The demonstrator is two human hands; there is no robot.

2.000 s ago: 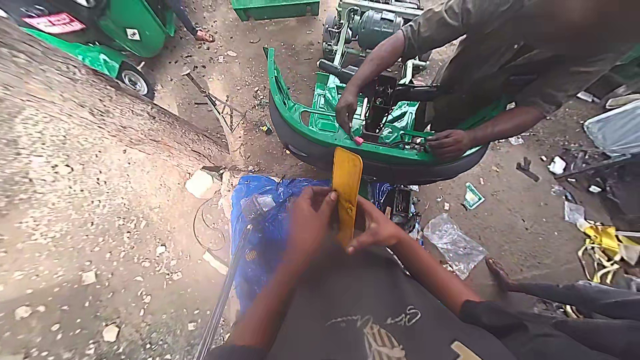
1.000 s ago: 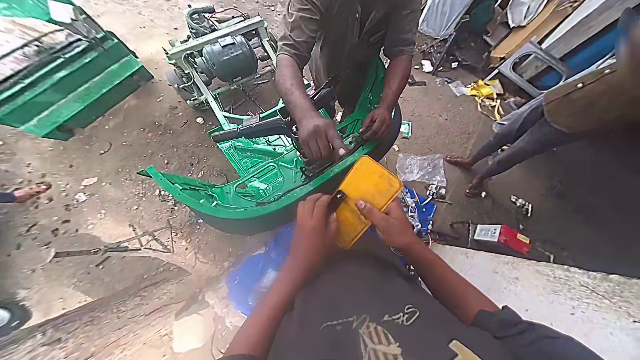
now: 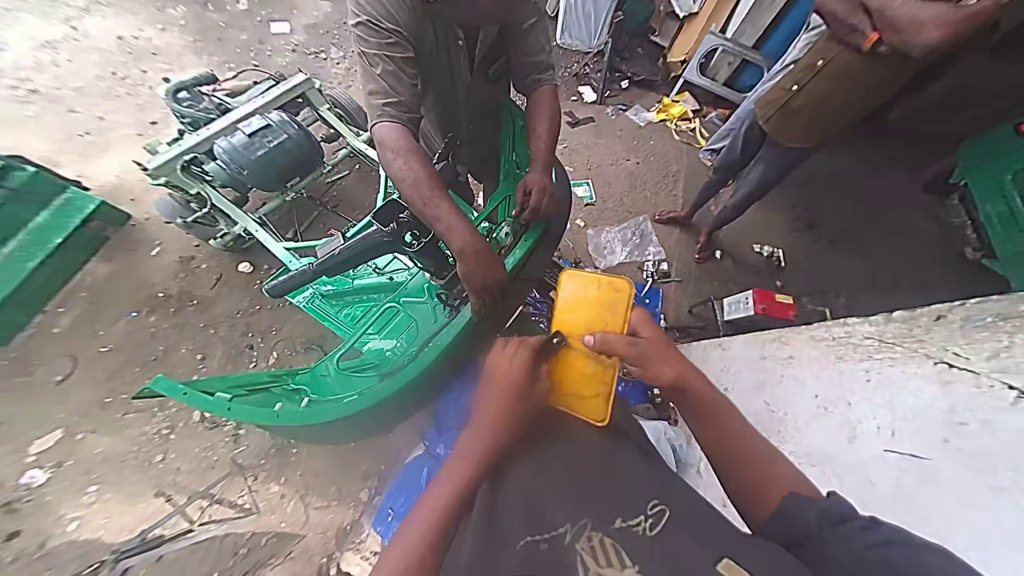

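A flat yellow rectangular plastic piece [image 3: 590, 352] is held upright before my chest. My left hand [image 3: 520, 368] is at its left edge, with a small dark object [image 3: 555, 339] at the fingertips; its kind is unclear. My right hand [image 3: 640, 344] grips the right edge, thumb across the face. Just beyond stands a curved green vehicle body panel [image 3: 352, 396], with a black handlebar column housing [image 3: 384, 244] on it. A co-worker's hands [image 3: 484, 280] touch the panel's inner side.
A vehicle frame with a dark motor [image 3: 268, 150] lies behind the panel. Another person [image 3: 768, 136] stands at the right, near clear plastic sheeting [image 3: 624, 240] and a red and white box [image 3: 760, 305]. A pale ledge [image 3: 864, 400] borders my right side. Blue sheeting [image 3: 400, 496] lies below.
The view has swung a good deal to the right. The yellow piece, seen narrow and nearly edge-on two seconds ago, now shows its broad face. Both hands have stayed at it.
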